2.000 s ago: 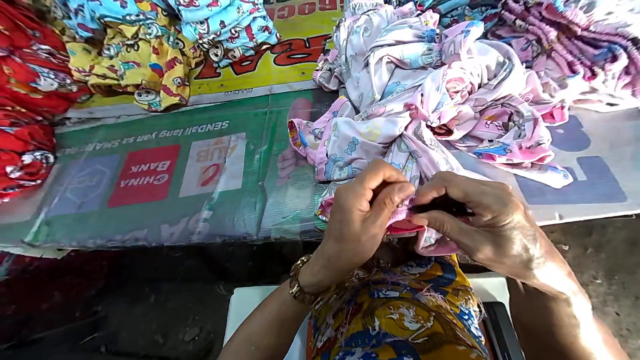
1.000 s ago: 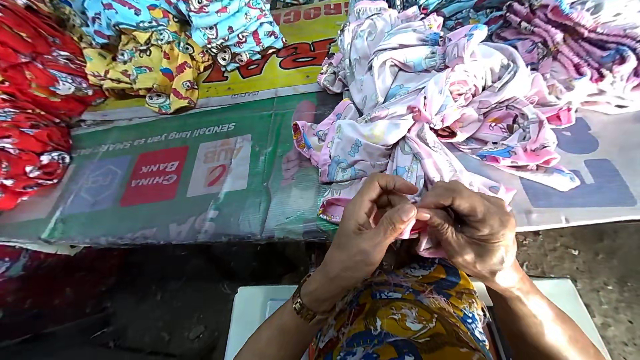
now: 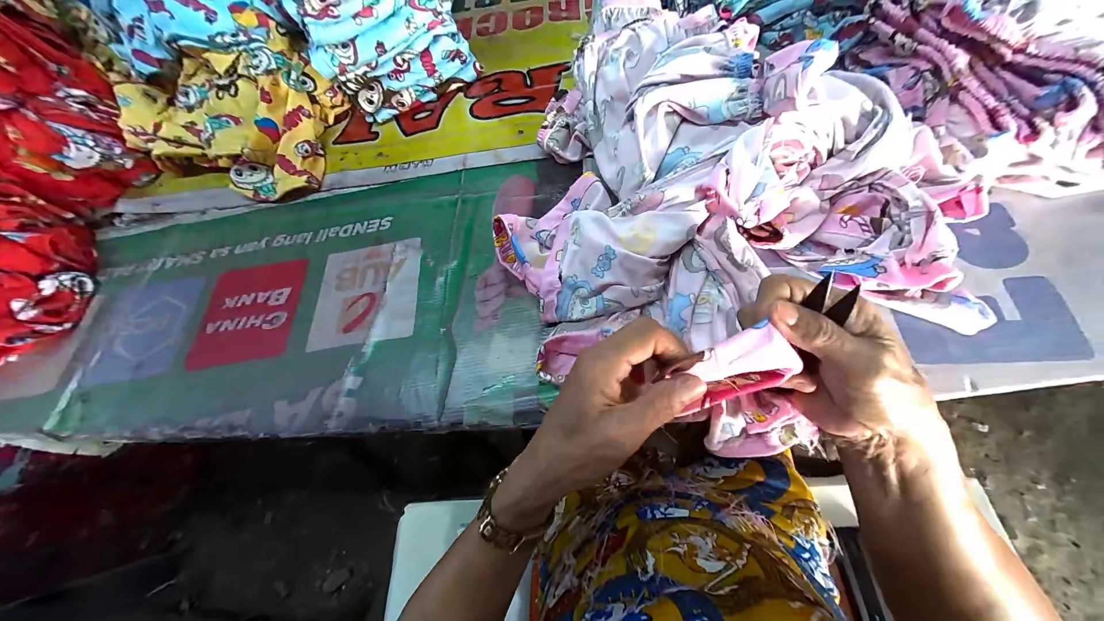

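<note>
My left hand, with a bracelet or watch at the wrist, pinches one end of a pink fabric edge between thumb and fingers. At its other end my right hand grips the same fabric. Two dark pointed blades, apart from each other, stick up out of my right hand; their handles are hidden in the palm. The held cloth hangs at the near edge of the table, beside a heap of pale pink printed garments with gathered elastic parts.
Red printed cloth lies at the left, with yellow and light blue printed cloth behind. Gathered purple-pink garments lie back right. A printed tarpaulin covers the table. Thread scraps lie on the patterned cloth over my lap.
The pink edge now shows stretched between my hands, which were closer together before. The pointed blades now stand out of my right hand.
</note>
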